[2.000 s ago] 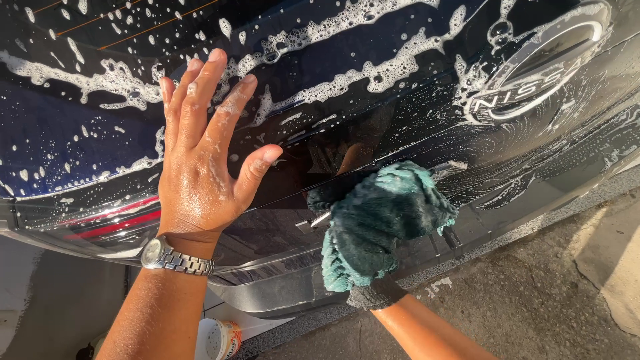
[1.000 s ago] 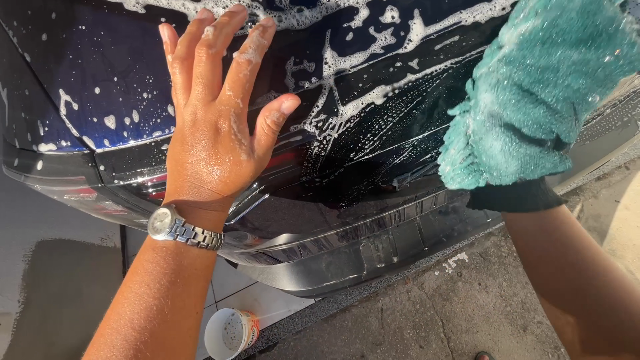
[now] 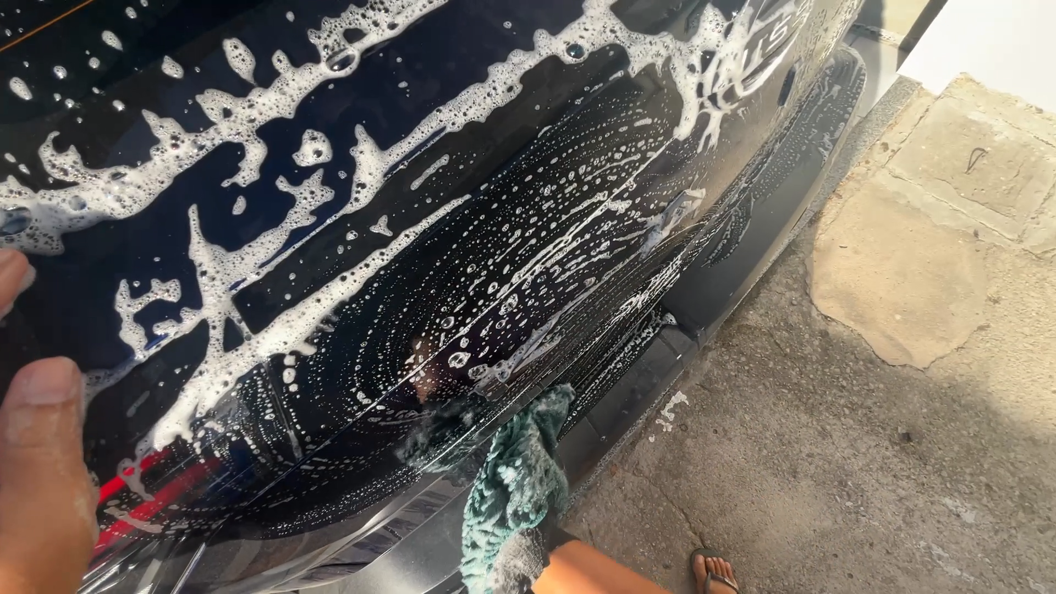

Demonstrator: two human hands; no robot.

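Observation:
A dark car's rear body panel (image 3: 429, 272) fills much of the head view, streaked with white soap foam (image 3: 495, 82) and rows of small bubbles. My right hand (image 3: 524, 495) is inside a teal wash mitt (image 3: 520, 462), which presses on the lower part of the panel; the fingers are hidden in it. At the left edge, my left hand (image 3: 45, 462) shows only its thumb and a fingertip, by the foamy paint, holding nothing that shows. A red tail light strip (image 3: 157, 495) lies just right of the thumb.
The black plastic bumper (image 3: 635, 379) runs diagonally below the painted panel. Rough concrete ground (image 3: 792, 445) lies beyond it, with pale stone paving (image 3: 899, 272) at the right. A foot in a flip-flop (image 3: 714, 571) shows at the bottom edge.
The mitt on my right hand has moved from the upper right down to the lower panel. My left hand, fully in view before, is now mostly out of frame as the view has shifted.

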